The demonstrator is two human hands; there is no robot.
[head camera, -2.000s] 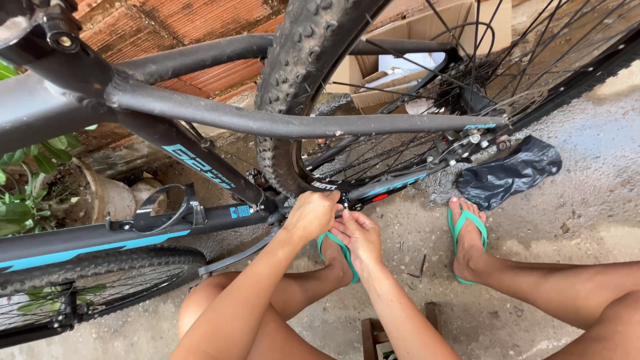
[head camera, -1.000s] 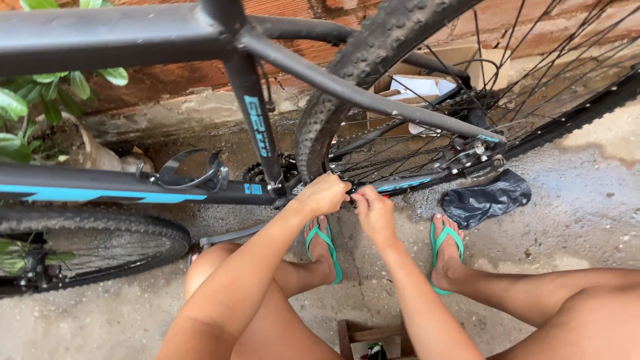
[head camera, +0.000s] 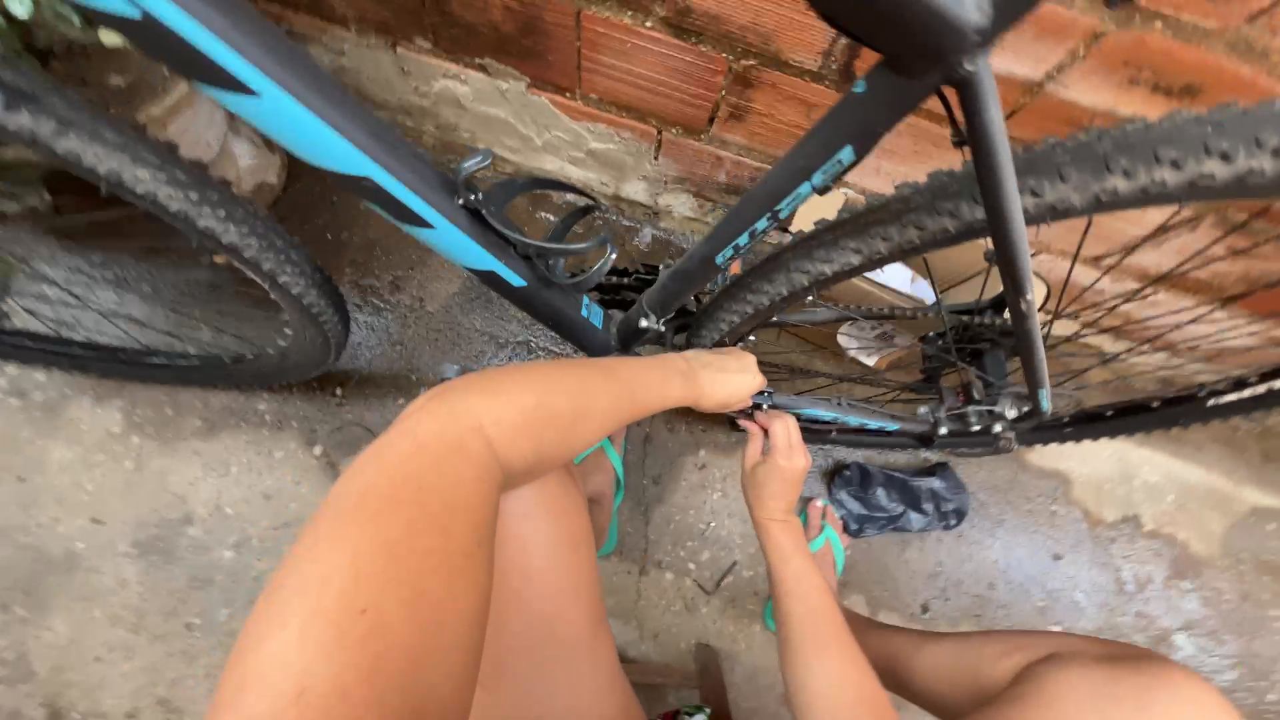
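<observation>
A dark bicycle frame with blue markings [head camera: 390, 190] spans the view, its knobby rear tire [head camera: 860, 240] on the right. My left hand [head camera: 725, 380] is curled at the front part of the lower chainstay [head camera: 850, 415], near the tire. Just below it, my right hand [head camera: 775, 455] has its fingertips pinched close to a small dark part [head camera: 762, 402] with a shiny piece. The two hands nearly touch around that part. Which hand grips it, and what kind of part it is, cannot be told. A bottle cage [head camera: 545, 225] is fixed on the down tube.
A brick wall [head camera: 650, 75] stands behind the bicycle. A black plastic bag [head camera: 900, 497] lies by my right foot, in a green flip-flop [head camera: 825, 545]. A thin bent metal piece [head camera: 716, 578] rests on the concrete. The front wheel [head camera: 290, 290] is on the left.
The view has swung and tilted a good deal. Both hands remain close together at the chainstay by the rear tire; nothing has plainly been taken up or let go.
</observation>
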